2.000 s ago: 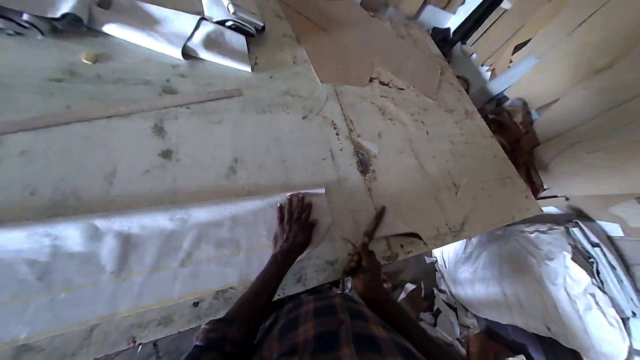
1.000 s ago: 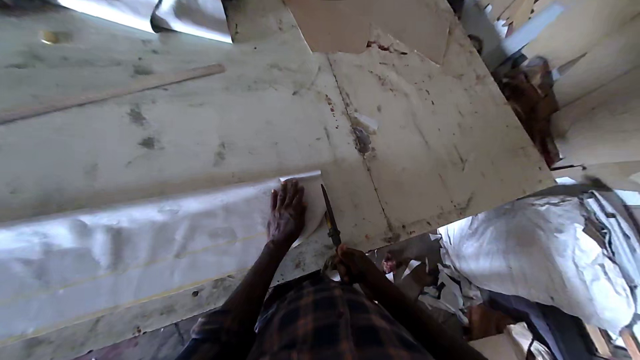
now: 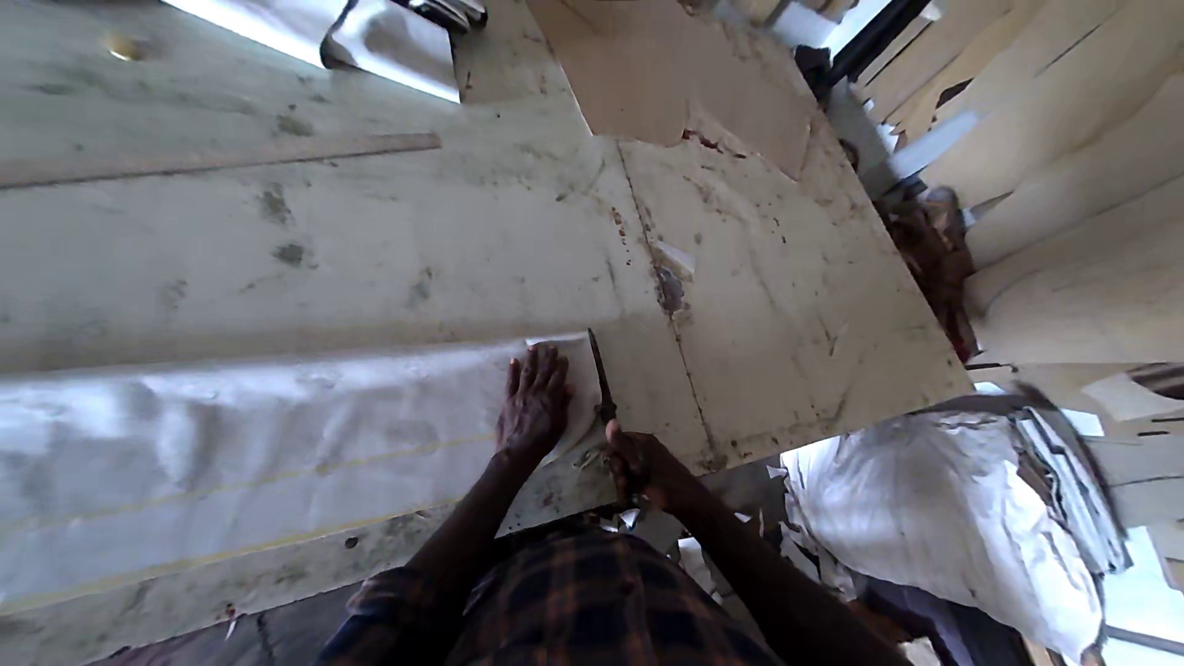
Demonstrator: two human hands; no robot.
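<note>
A long strip of whitish sheet material [image 3: 277,435], with yellow lines along it, lies folded near the front edge of the worktable [image 3: 499,250]. My left hand [image 3: 535,402] presses flat on its right end, fingers a little apart, holding nothing. At that end, my right hand [image 3: 638,462] is closed around the handles of dark scissors [image 3: 601,375]. Their blades look together and point away from me along the sheet's right edge. Whether the blades touch the material cannot be told.
A long wooden strip [image 3: 370,146] lies at the left. Beyond it are more white sheet pieces [image 3: 393,46] and a small yellowish round thing [image 3: 123,46]. Brown sheet [image 3: 684,74] covers the far part. Right of the table stand a white sack-like bundle [image 3: 925,518] and large tan sheets [image 3: 1091,231].
The scissors in my right hand have moved left, from the bare table to the right end of the white sheet. My left hand stays on the sheet.
</note>
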